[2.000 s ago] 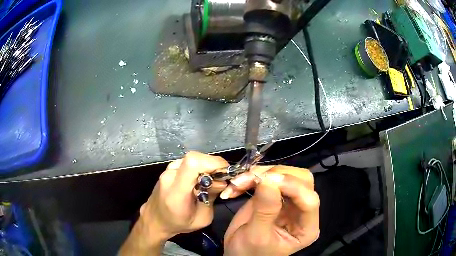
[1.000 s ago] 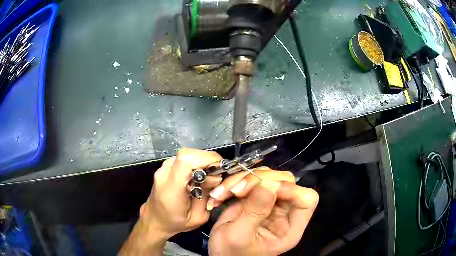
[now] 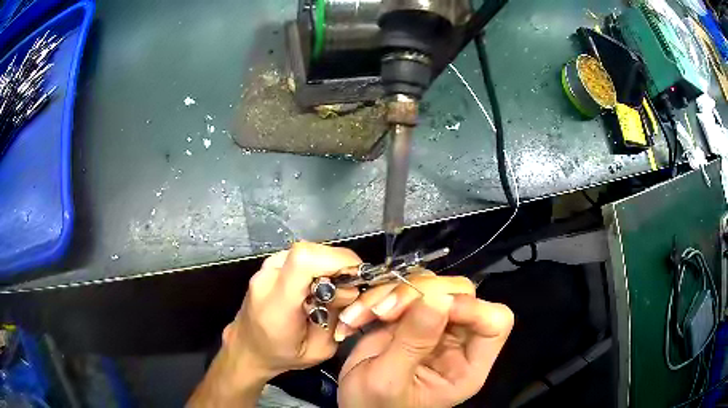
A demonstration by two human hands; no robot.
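Observation:
My left hand [image 3: 279, 307] is closed around several silver-and-black plug connectors [image 3: 323, 292] that fan out between its thumb and fingers. Some point down-left, others point right. My right hand [image 3: 427, 339] pinches a fine solder wire [image 3: 407, 282], whose end meets the connectors. The right fingertips lie just under the connectors, close to my left hand. The soldering iron [image 3: 397, 175] points down, with its dark tip at the connectors; exact contact is hard to tell.
A solder spool [image 3: 347, 36] and crusted stand base [image 3: 307, 127] stand behind the iron. A black cord [image 3: 498, 127] crosses the bench. A blue tray [image 3: 36, 199] with cables is left. A wire-wool tin [image 3: 592, 84], yellow sponge [image 3: 631, 125] and green box [image 3: 662, 64] are right.
Compared with one second ago, the iron and bench appear shifted slightly right and the connectors slightly lower. The iron's tip stays by the connectors. Both hands keep their hold.

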